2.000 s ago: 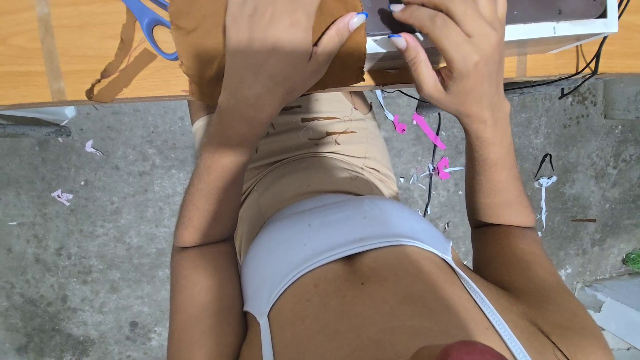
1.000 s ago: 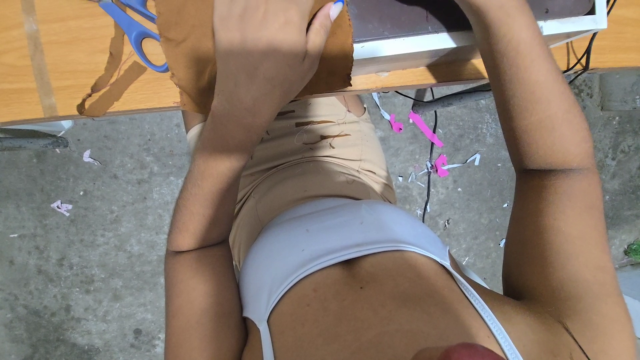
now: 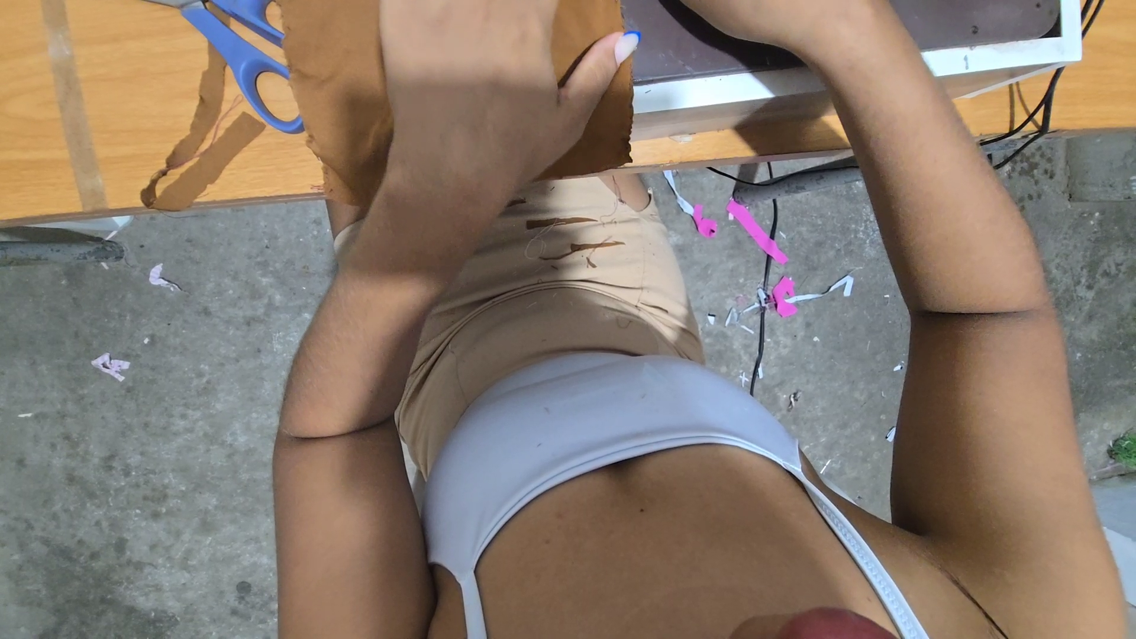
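Observation:
My left hand (image 3: 484, 80) lies on a brown piece of fabric (image 3: 342, 98) that hangs slightly over the table's front edge; its thumb points right and the other fingers are cut off by the top of the view. Only the wrist end of my right hand (image 3: 763, 13) shows, over a dark panel (image 3: 710, 44) in a white frame (image 3: 745, 93); its fingers are out of view. Blue-handled scissors (image 3: 240, 58) lie left of the fabric, one handle loop against its edge.
Brown fabric strips (image 3: 213, 146) lie on the wooden table (image 3: 124, 98) at left. Black cables (image 3: 1047, 106) run by the table's right side. Pink and white scraps (image 3: 754, 232) and another cable (image 3: 763, 346) are on the concrete floor (image 3: 195, 488). Thin brown scraps (image 3: 595, 246) rest on my lap.
My right hand has moved up, away from the fabric's right edge, where it was two seconds ago, and mostly out of view. My left hand stays on the fabric.

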